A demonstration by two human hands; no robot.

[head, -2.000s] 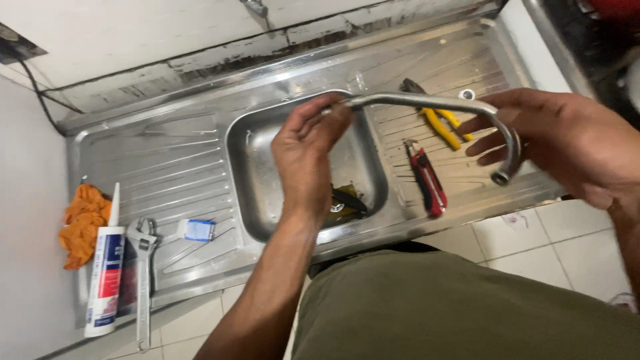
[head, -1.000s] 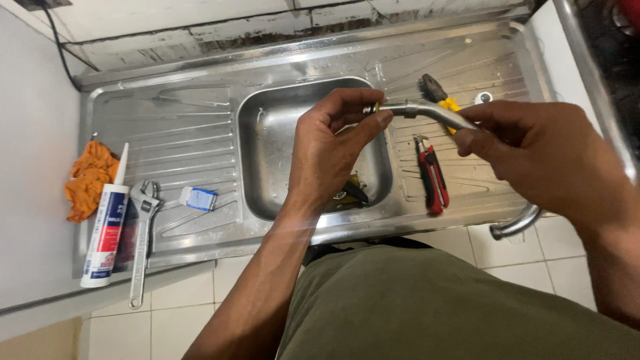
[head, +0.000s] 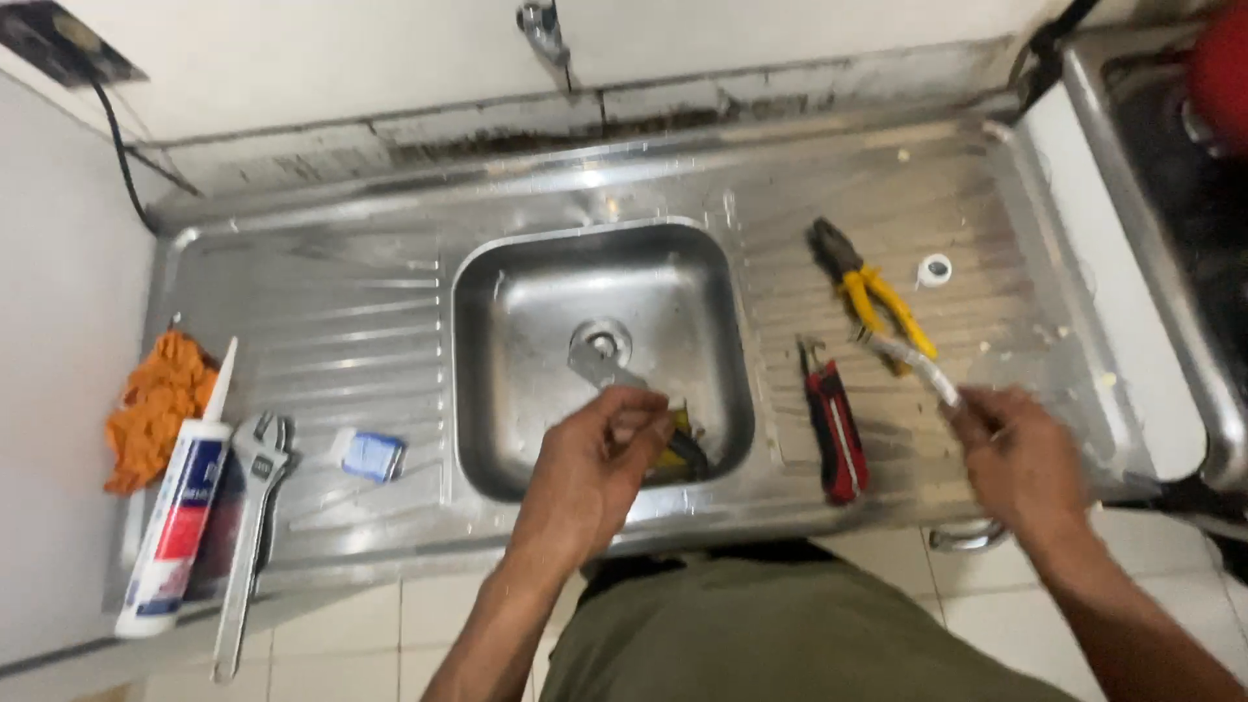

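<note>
My right hand (head: 1024, 458) grips a curved metal faucet spout (head: 921, 366), its near end over yellow-handled pliers (head: 863, 283). The spout's bent far end shows below that hand, past the counter's front edge. Over the front of the steel sink basin (head: 526, 292) is my left hand (head: 609, 444), thumb and fingers pinched together. A blurred grey piece (head: 597, 363) shows beside its fingertips, above the drain; whether it is held cannot be told. A yellow and black object (head: 682, 453) in the basin is partly hidden by this hand. A red and black utility knife (head: 837, 429) lies right of the basin.
On the left drainboard are an orange cloth (head: 161, 409), a sealant cartridge (head: 175, 531), an adjustable wrench (head: 249, 517) and a small blue and white packet (head: 372, 455). A white tape roll (head: 934, 270) lies at right. A wall tap (head: 543, 34) and a stove (head: 1150, 195) border the sink.
My left hand has come away from the spout's end and is now lower, over the basin. My right hand still holds the spout, now farther from the left hand. The view has shifted.
</note>
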